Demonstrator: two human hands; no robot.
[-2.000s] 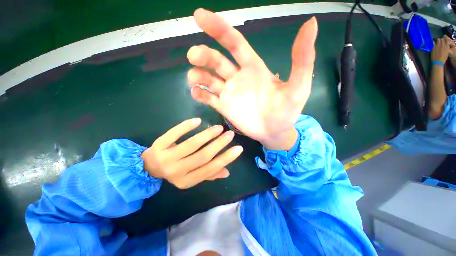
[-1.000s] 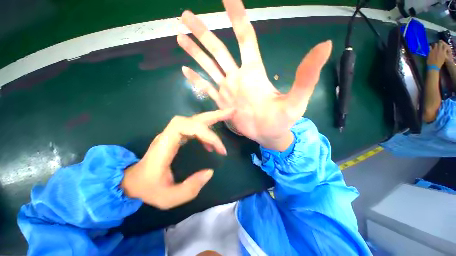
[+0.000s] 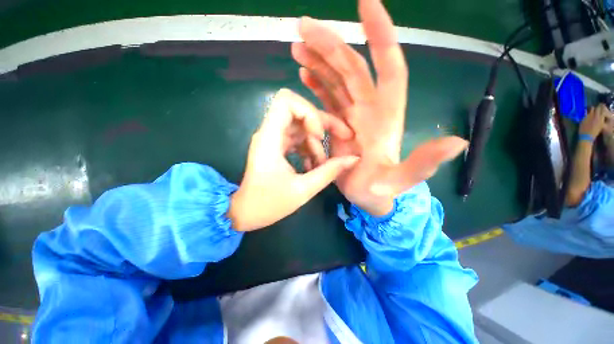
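Observation:
My right hand (image 3: 377, 114) is raised over the dark green bench top (image 3: 182, 87), palm up with fingers spread. My left hand (image 3: 276, 168) reaches across from the left, its thumb and fingertips at my right palm with a gap between them. No object shows clearly in either hand; I cannot tell if something tiny is between the left fingertips. A small grey textured sliver (image 3: 327, 145), perhaps the screw dish, shows between the hands, mostly hidden. A black electric screwdriver (image 3: 479, 138) lies at the right, tip towards me, apart from both hands.
A black framed unit (image 3: 552, 154) stands right of the screwdriver, with a blue item (image 3: 572, 97) behind it. Another person's hands (image 3: 594, 122) and blue sleeve are at the far right. A pale curved rail (image 3: 202, 28) crosses the back. A white box (image 3: 538, 312) is at lower right.
My left hand has moved up and right from below my right palm, now touching it with thumb and fingers. My right hand has tilted, fingers still spread. The whole view has shifted slightly.

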